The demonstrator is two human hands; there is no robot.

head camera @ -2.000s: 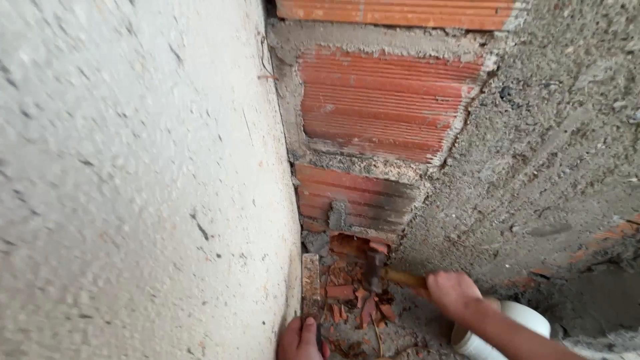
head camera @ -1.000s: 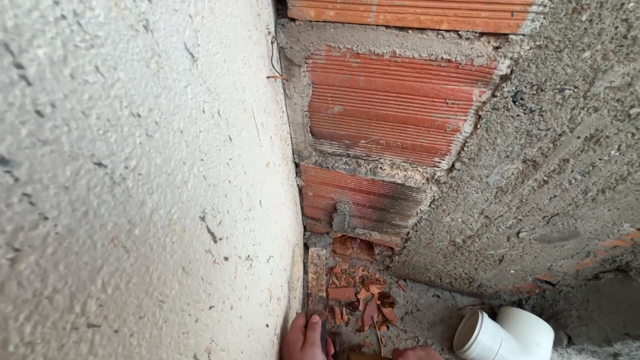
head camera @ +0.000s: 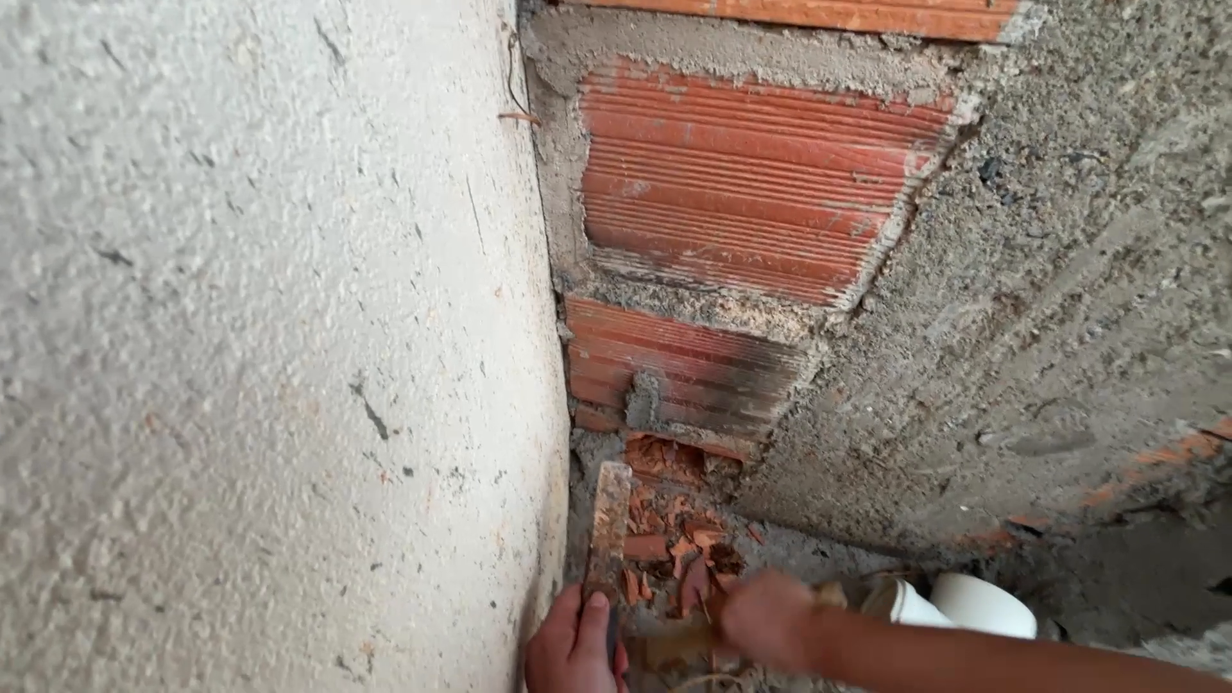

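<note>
My left hand (head camera: 575, 645), low in the view beside the white wall, grips a flat, worn metal tool (head camera: 608, 529), perhaps a chisel, by its dark handle. The tool's wide end points up toward a broken hole (head camera: 674, 456) at the foot of the hollow clay brick wall. To the right of it, my right hand (head camera: 770, 616) is closed around the wooden handle (head camera: 679, 647) of a hammer; hand and handle are blurred, and the hammer's head cannot be made out. Broken brick pieces (head camera: 688, 549) lie on the floor between the tool and my right hand.
A textured white wall (head camera: 289, 337) fills the left side. Ribbed red bricks (head camera: 751, 183) with mortar joints rise ahead, and rough cement render (head camera: 1039, 289) covers the right wall. A white plastic pipe fitting (head camera: 982, 604) lies behind my right forearm. A thin wire (head camera: 520, 116) sticks out at the corner.
Two seconds ago the hammer's head was near the hole; my right hand then dropped to the bottom edge and is now back higher. The flat tool remains in my left hand.
</note>
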